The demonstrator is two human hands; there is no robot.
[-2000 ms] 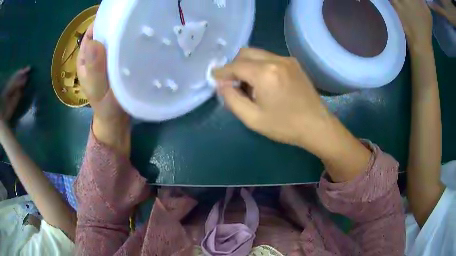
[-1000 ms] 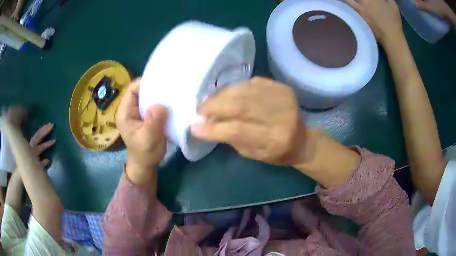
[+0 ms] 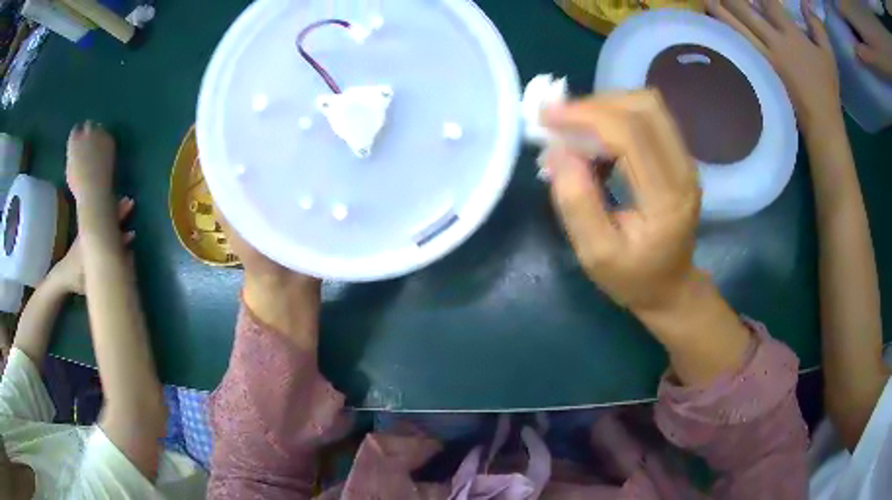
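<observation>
The white inner housing [image 3: 391,176] is held up with its closed face towards me. It shows small white pegs, a white triangular piece [image 3: 359,117] with dark red wires, and a dark slot near the rim. My left hand [image 3: 279,283] holds it from below and behind; its fingers are hidden by the housing. My right hand [image 3: 631,195] is just right of the rim, slightly blurred, pinching a crumpled white wad [image 3: 544,103]. The yellow base housing [image 3: 199,217] lies on the table behind the housing, partly covered by it.
On the dark green table [image 3: 469,342], a white outer cover with a brown oval panel [image 3: 702,103] lies at the right, beside another person's arm [image 3: 841,234]. Another yellow base [image 3: 636,12] shows at the top. At the left are another person's arms [image 3: 112,283] and a white cover [image 3: 34,229].
The white housing has turned from side-on to show its closed face. My right hand has moved right, off the housing, with the wad. Another yellow base now shows at the top.
</observation>
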